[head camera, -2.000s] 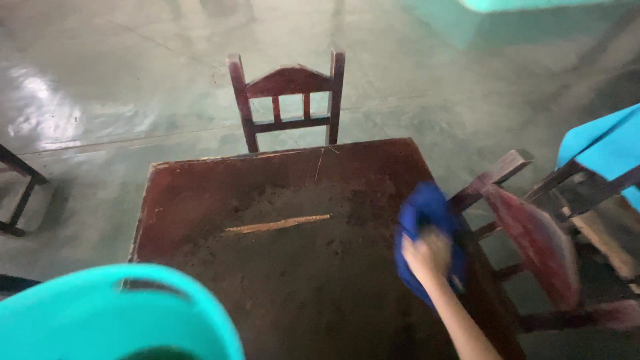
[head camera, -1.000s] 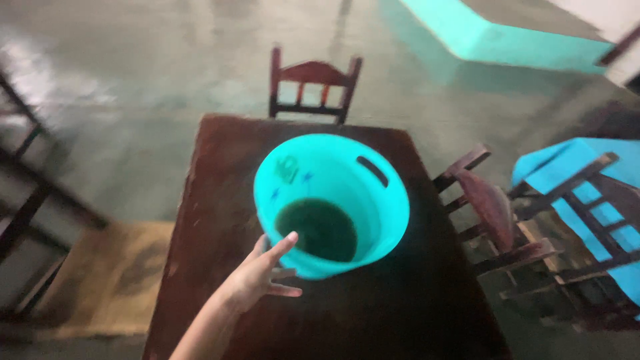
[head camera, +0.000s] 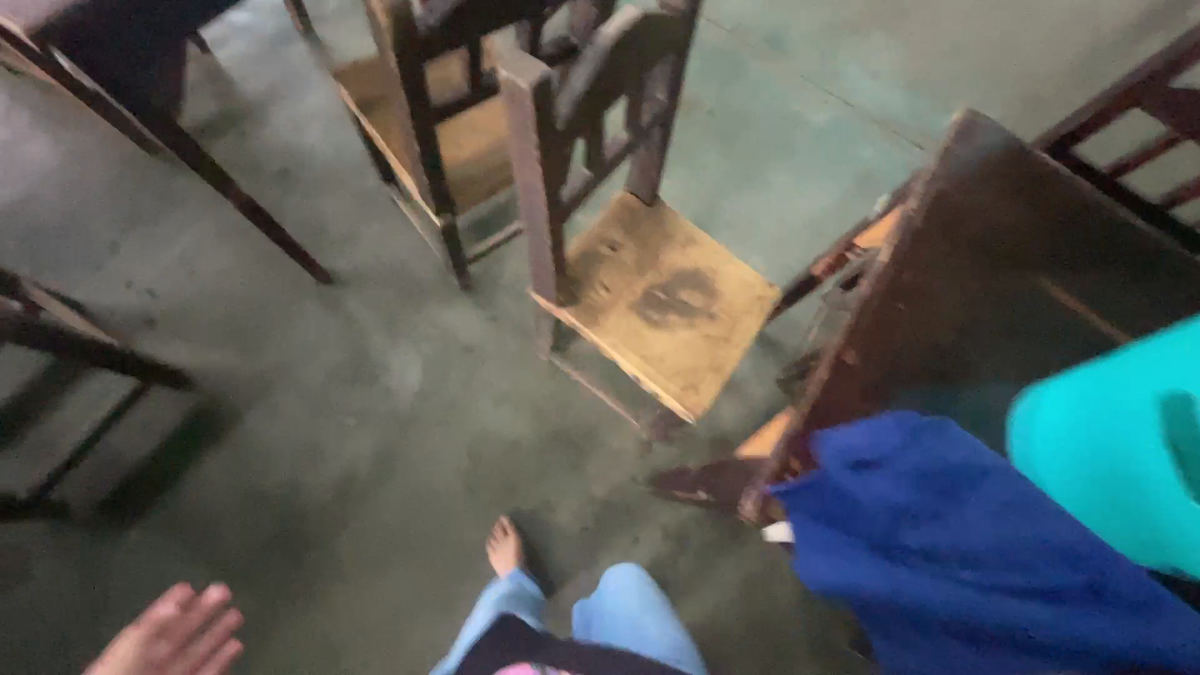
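My left hand (head camera: 173, 633) shows at the bottom left with its fingers extended and nothing in it, over the floor and away from the furniture. At the right edge is the teal plastic bucket (head camera: 1106, 441), partly cut off by the frame. A blue cloth (head camera: 956, 544) hangs in folds at the near corner of the dark wooden table (head camera: 975, 300), just left of the bucket. My right hand is not in view, so whether it holds the cloth cannot be told.
A wooden chair with a stained tan seat (head camera: 680, 305) stands left of the table, with another chair (head camera: 469, 141) behind it. A dark table (head camera: 141, 56) is at the upper left and dark furniture (head camera: 84, 347) at the left edge. My bare foot (head camera: 504, 547) is on the floor.
The view has swung strongly toward the left side of the table. My left hand, at the bucket's rim a second ago, is now away from it. The blue cloth has come back into view.
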